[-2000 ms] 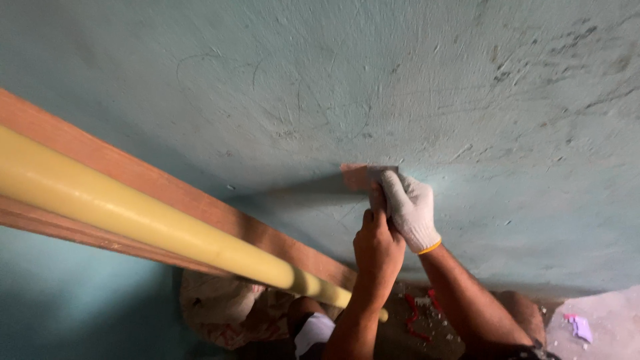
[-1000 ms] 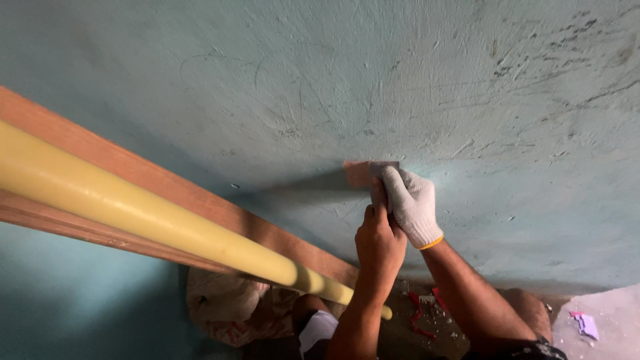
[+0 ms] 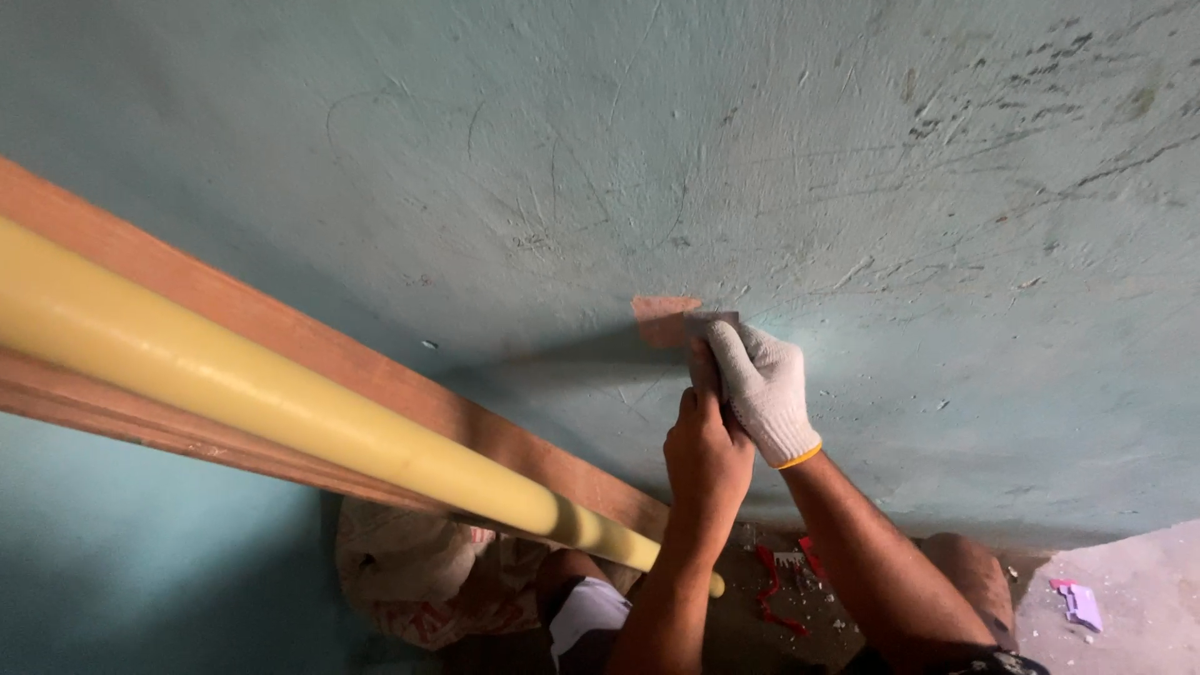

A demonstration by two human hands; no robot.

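Observation:
A flat metal scraper blade (image 3: 712, 323) lies against the blue-green painted wall (image 3: 562, 187), just right of a small bare reddish patch (image 3: 661, 319) where the paint is off. My right hand (image 3: 769, 389), in a white knit glove with a yellow cuff, grips the scraper with the thumb near its blade. Directly below and left, my bare left hand (image 3: 710, 445) is closed around the lower part of the tool, index finger stretched up toward the blade. The handle is mostly hidden by both hands.
A yellow pole (image 3: 281, 384) and a reddish-brown wooden beam (image 3: 394, 366) slant across the left side. Below are a crumpled sack (image 3: 412, 572), red plastic scraps (image 3: 769, 591) with debris, and a purple plastic piece (image 3: 1081, 606) on a pale surface at the lower right.

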